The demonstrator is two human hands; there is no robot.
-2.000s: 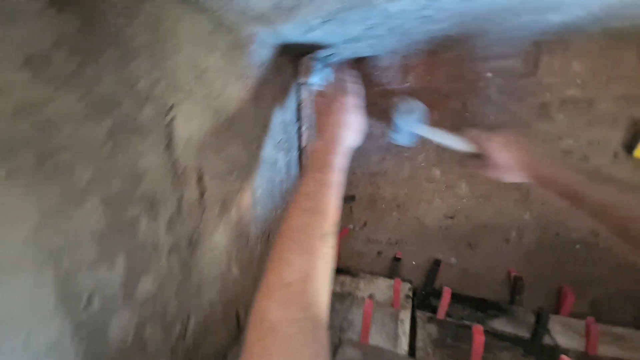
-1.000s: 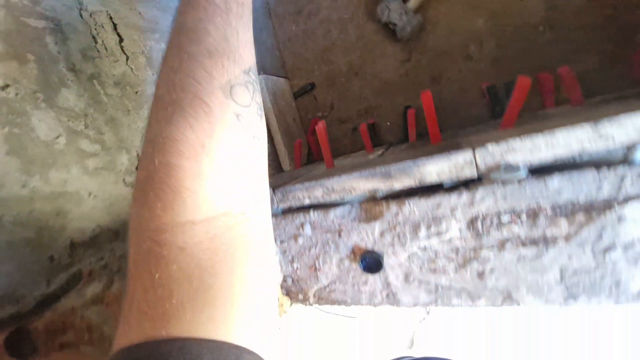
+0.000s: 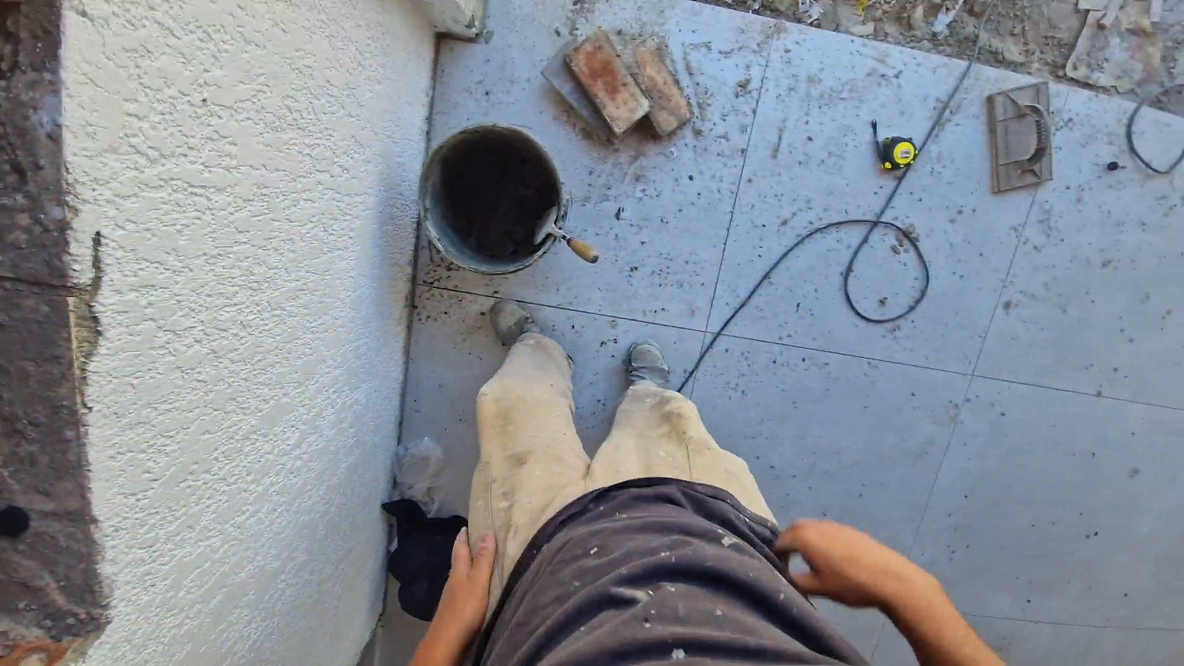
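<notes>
My left hand (image 3: 472, 575) rests against the left thigh of the beige work trousers (image 3: 532, 416), with nothing seen in it. At the right hip, my right hand (image 3: 837, 560) is beside the hem of the dark T-shirt (image 3: 666, 573), its fingers curled and partly hidden; whether it holds the cloth cannot be told. Beyond my feet stands a bucket (image 3: 435, 222) with dark contents. A trowel (image 3: 578, 248) leans in it, its wooden handle over the rim. Bricks (image 3: 608, 81) lie past the bucket on the tiled floor.
A rough white rendered wall (image 3: 240, 324) runs along the left. On the tiles are a black cable (image 3: 795, 245), a yellow tape measure (image 3: 897, 153) and a float (image 3: 1020, 137). Dark cloth (image 3: 424, 560) and clear plastic (image 3: 419, 470) lie by the wall's foot. Rubble (image 3: 1017, 32) borders the far edge.
The view has swung from the brickwork with red wedges down to the floor. Two seconds ago my right hand held a hammer-like tool; now it is at my hip without it.
</notes>
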